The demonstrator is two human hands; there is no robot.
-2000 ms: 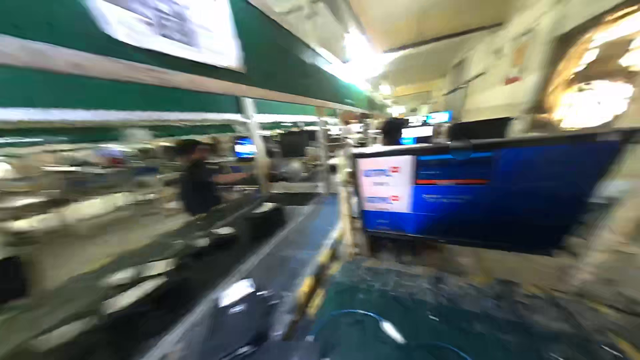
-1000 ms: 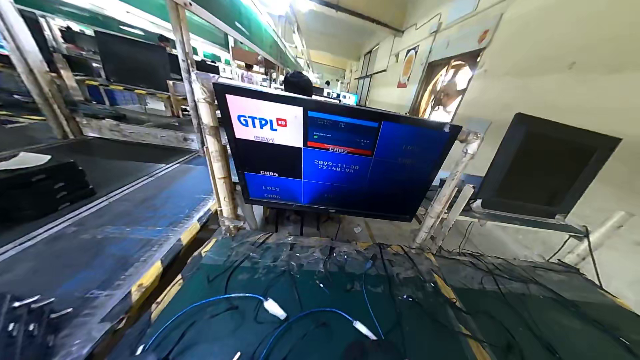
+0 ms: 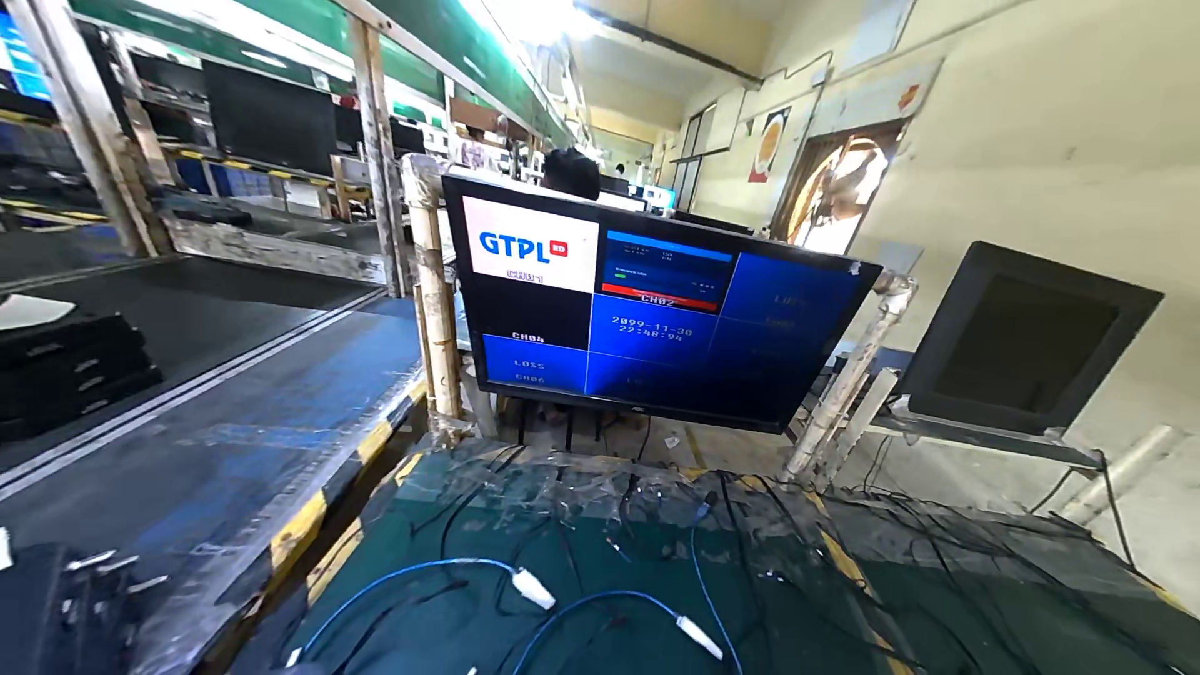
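Observation:
Neither of my hands shows in the head view. A flat-screen monitor [image 3: 656, 309] with a grid of mostly blue panes stands behind the bench, between two taped posts. Across the green bench mat [image 3: 600, 525] run black cables and blue cables. One blue cable ends in a white connector [image 3: 533, 589], and another blue cable ends in a second white connector [image 3: 699, 637] at the lower middle. A thinner blue cable [image 3: 698, 562] lies to the right of them.
Left of the bench runs a blue-black conveyor [image 3: 272, 403] with a yellow-and-black edge, bearing stacked black boxes [image 3: 70, 370]. A dark panel [image 3: 1027, 342] leans at the right on a shelf. Behind the monitor shows a person's head [image 3: 572, 173]. Metal posts [image 3: 433, 300] flank the monitor.
The view has swung to the right since the earliest frame, bringing the monitor to the middle. No object has plainly moved.

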